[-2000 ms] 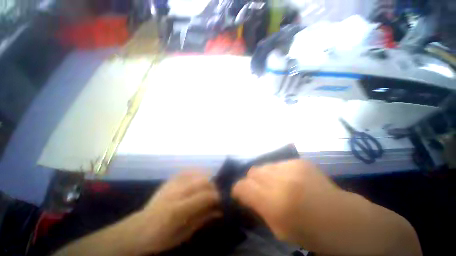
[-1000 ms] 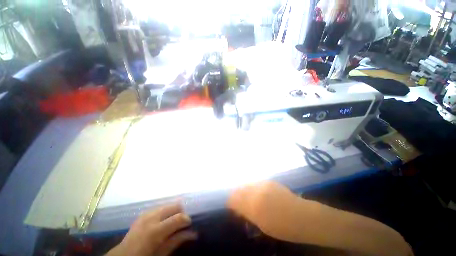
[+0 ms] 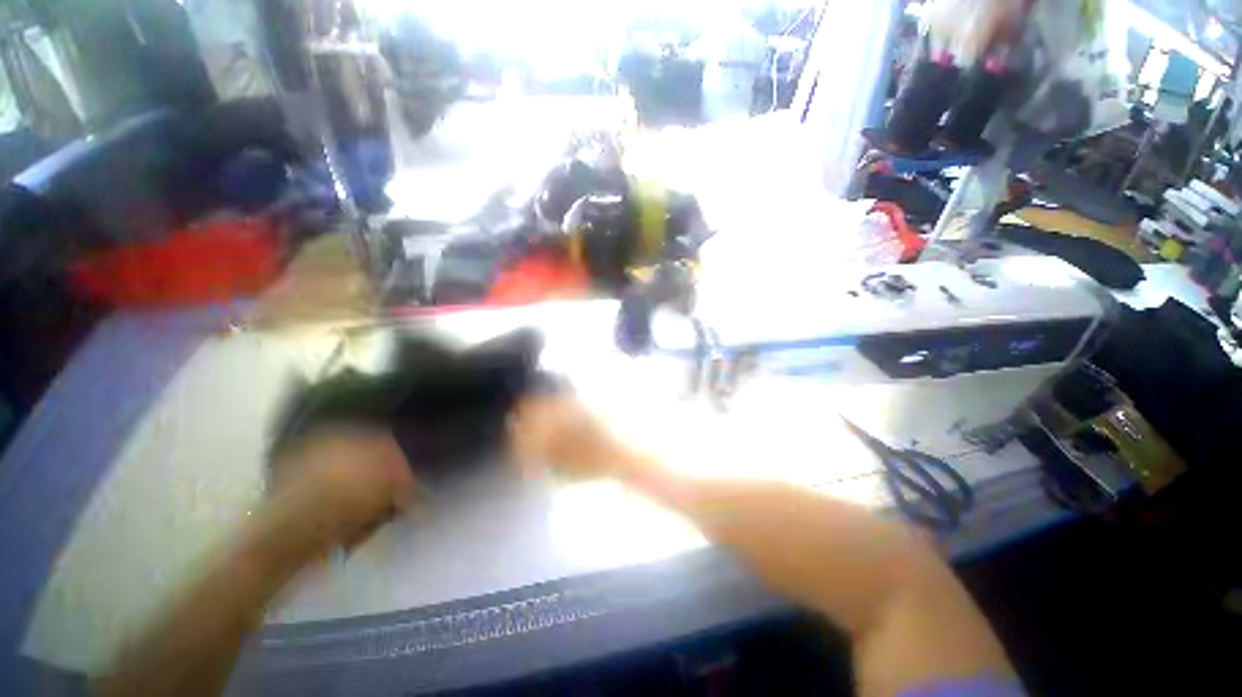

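A black cloth piece, blurred, is held above or on the white machine table, left of the sewing machine. My left hand holds its left side and my right hand holds its right side. Both hands are blurred and the fingers are hard to make out. The white sewing machine head with a blue stripe stands to the right of the cloth. Whether the cloth touches the table cannot be told.
Scissors lie on the table at the right, below the machine. A printed ruler runs along the front edge. Red material is at the back left. More black cloth lies at the far right.
Both hands have moved up from the table's front edge onto the table area, and the black cloth has come up with them. The camera view has also shifted.
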